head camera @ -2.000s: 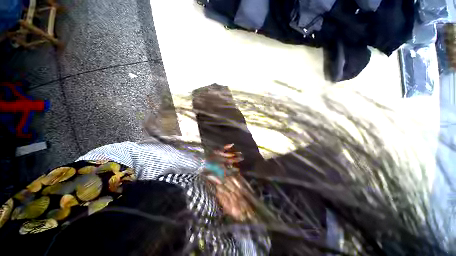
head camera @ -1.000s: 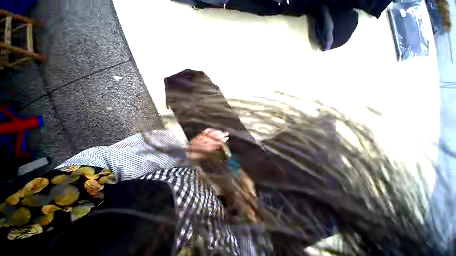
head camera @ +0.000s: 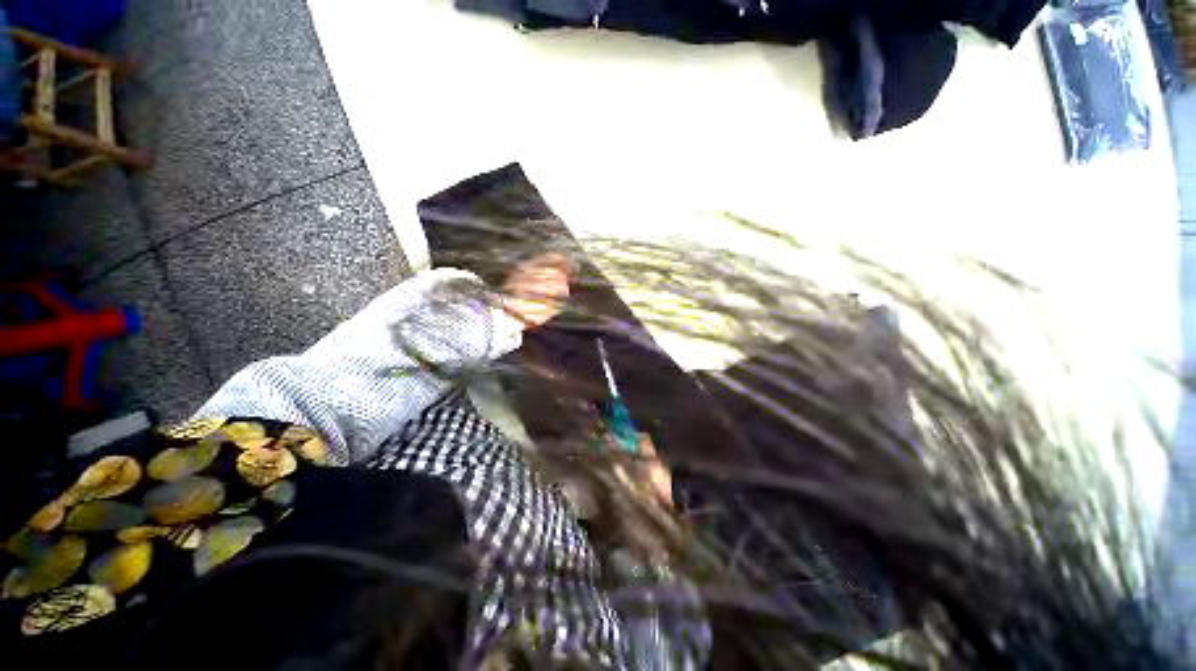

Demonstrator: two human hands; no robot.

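Dark trousers [head camera: 630, 347] lie in front of me, one leg stretching up to the left and a wider part spreading right under my blurred hair. My left hand [head camera: 538, 288] is on that leg near its far end; strands of hair cross it and its grip is unclear. My right hand [head camera: 652, 482] is lower and nearer me, partly hidden by hair, and holds snips with a teal handle [head camera: 620, 425]. Their thin silver blade points away from me over the cloth.
Dark garments [head camera: 892, 79] lie at the far side of the cream table [head camera: 656, 118]. A polybagged garment [head camera: 1099, 81] is at the far right. A wooden stool [head camera: 72, 105] and a red-and-blue object [head camera: 66, 334] stand on the speckled floor at left.
My left hand has moved up the trouser leg, away from my right hand. The snips' blade now shows clearly. The view has shifted, and less of the far garments shows than two seconds ago.
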